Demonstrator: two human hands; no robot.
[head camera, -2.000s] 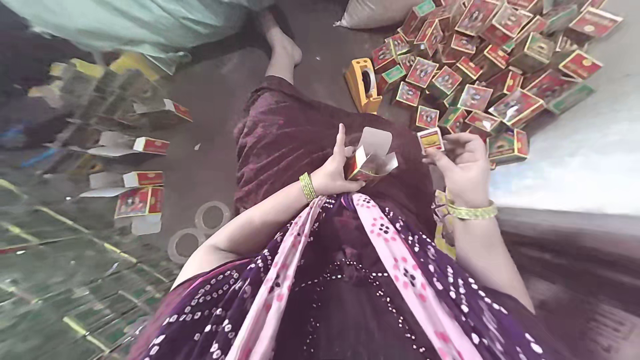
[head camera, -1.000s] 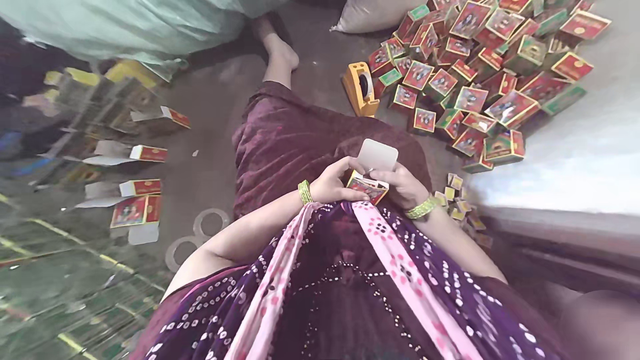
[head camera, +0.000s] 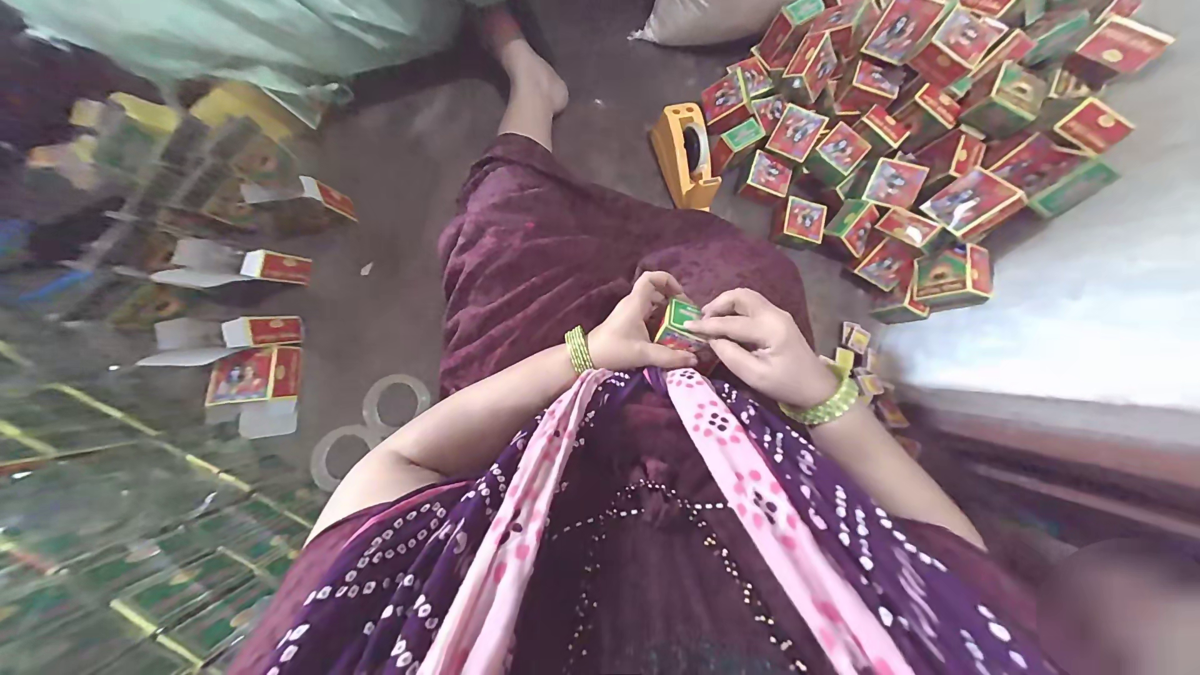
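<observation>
Above my lap, my left hand (head camera: 642, 328) grips a small printed cardboard box (head camera: 681, 322) by its sides, with its green end facing up and closed. The fingertips of my right hand (head camera: 759, 342) rest on the top and right edge of that box; whether they also grip it, I cannot tell. Beyond my knee, a yellow tape dispenser (head camera: 682, 159) stands on the floor beside a heap of closed red and green boxes (head camera: 895, 183). Small packets (head camera: 855, 337) lie to the right of my right hand.
Open cardboard boxes (head camera: 253, 375) with white flaps lie at left. Two tape rings (head camera: 396, 403) are on the floor near my left forearm. Flat printed sheets (head camera: 112, 525) spread at lower left. A pale sack (head camera: 703, 21) is at the top, and a white surface (head camera: 1078, 300) at right.
Two seconds ago the box in my left hand was open and my right hand held a small packet apart from it. Both hands then met at the box, and its raised white flap is now down.
</observation>
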